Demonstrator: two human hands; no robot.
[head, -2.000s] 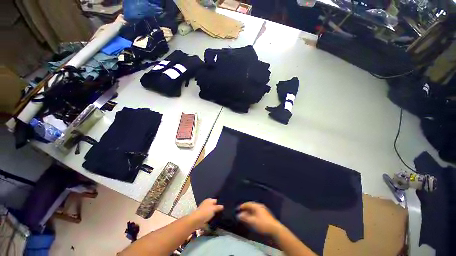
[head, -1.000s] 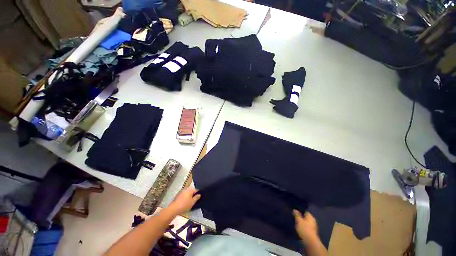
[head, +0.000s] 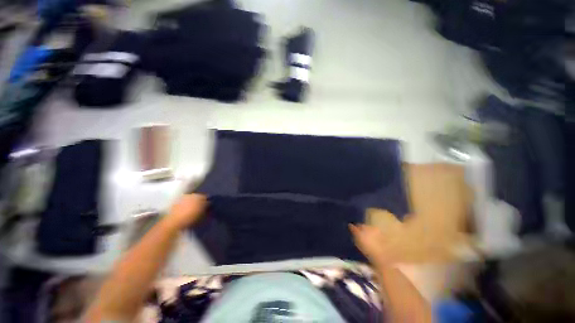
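Note:
The frame is blurred. A large dark cut panel point(head: 315, 164) lies flat in front of me. A smaller dark cloth piece point(head: 284, 227) lies over its near part. My left hand point(head: 188, 209) is at the left end of this piece, with its fingers closed on the edge. My right hand point(head: 369, 238) is at the right end, with its fingers on the edge; its hold is too blurred to tell.
Brown paper point(head: 441, 208) lies right of the panel. A cream block with a reddish top point(head: 154, 150) and a dark stack point(head: 70, 195) are at left. Beyond are a dark pile point(head: 208, 50) and tied bundles point(head: 298, 66). A blurred head-like dark shape point(head: 536, 284) is at lower right.
The view has turned and shifted, so the table things sit further left. My hands have drawn the smaller piece flatter and straighter over the panel's near part.

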